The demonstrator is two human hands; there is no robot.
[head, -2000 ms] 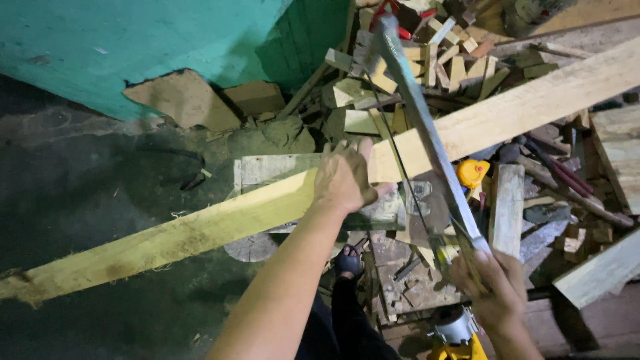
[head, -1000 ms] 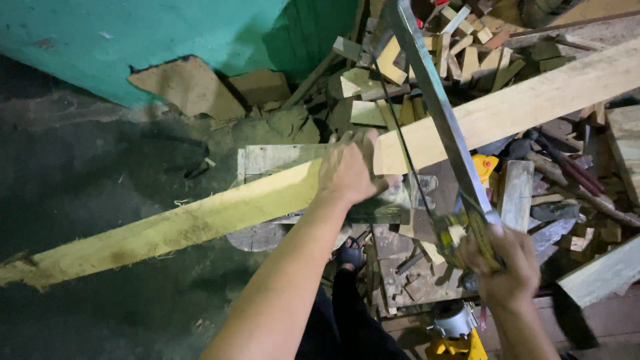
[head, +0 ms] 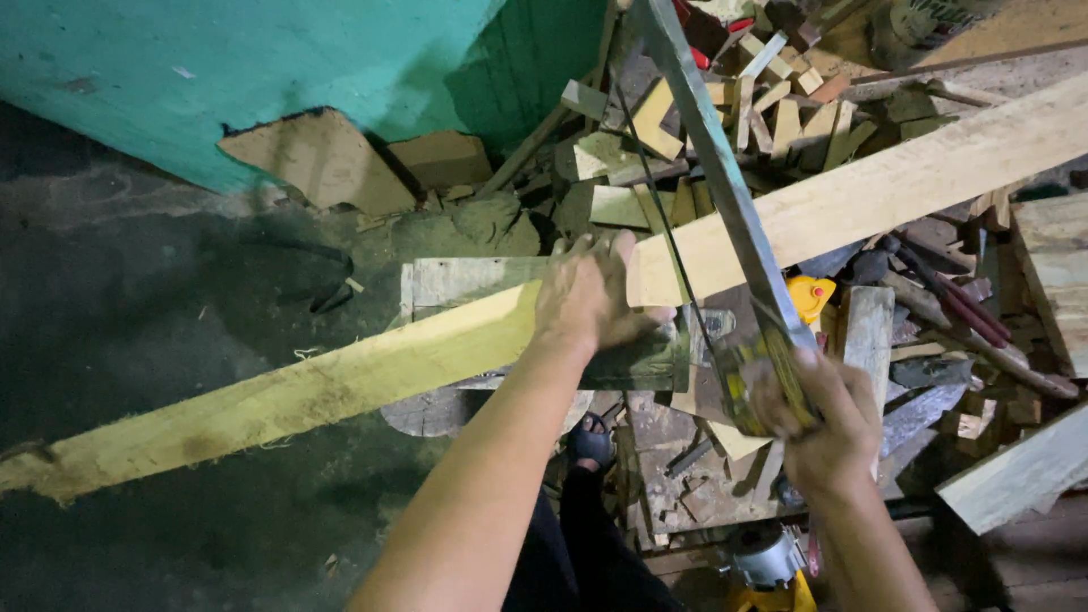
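Observation:
A long pale wooden board [head: 892,187] runs across the view and over a low wooden stand [head: 476,276]. Gripping the board near the middle is my left hand [head: 586,293], its fingers over the far edge. My right hand [head: 816,416] is closed around the yellow and black handle of a bow saw [head: 714,153] with a grey metal frame. The thin blade crosses the board just right of my left hand. Whether its teeth sit in a cut cannot be told. The far end of the saw is blurred.
Offcuts [head: 790,127] are heaped beyond the board. A yellow tape measure [head: 809,296], red-handled pliers [head: 960,297] and more scrap lie at the right. A yellow and silver power tool [head: 765,561] is at the bottom. A green wall [head: 255,68] stands at the back left, and a sandalled foot [head: 591,442] is below.
My right hand and the saw have shifted a little along the blade's line between frames. My left hand stays on the board in the same place.

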